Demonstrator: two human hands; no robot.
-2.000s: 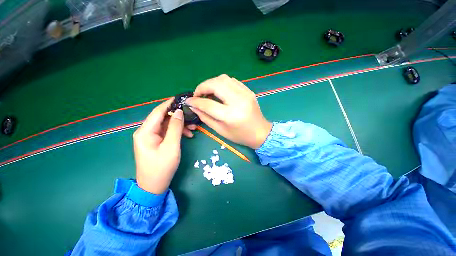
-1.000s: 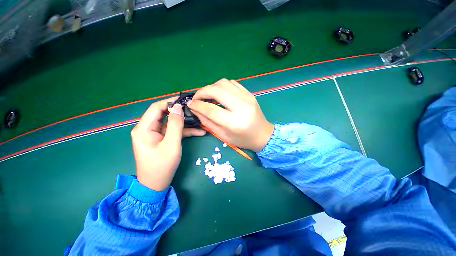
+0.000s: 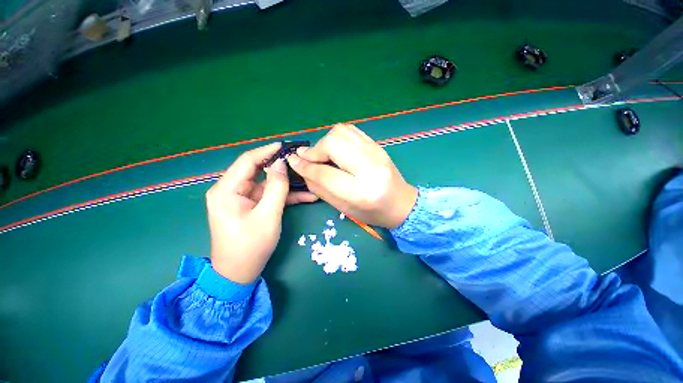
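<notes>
A round black unit is held above the bench edge, partly hidden by fingers. My left hand grips it from the left, thumb on its near face. My right hand has its thumb and fingertips on the unit's upper right; whether a small piece is between them cannot be told. An orange stick sticks out below my right hand, its upper part hidden; whether the hand holds it is unclear. A loose pile of small white pieces lies on the green bench below the hands.
Black units stand on the green belt at right and far left. Another black unit lies on the bench at right. Clear plastic hangs at upper right. A blue sleeve of another person is at the right edge.
The belt units have shifted right in view, and another shows at the left edge. The held unit looks more tilted. Less of the orange stick shows. Both hands remain on the unit.
</notes>
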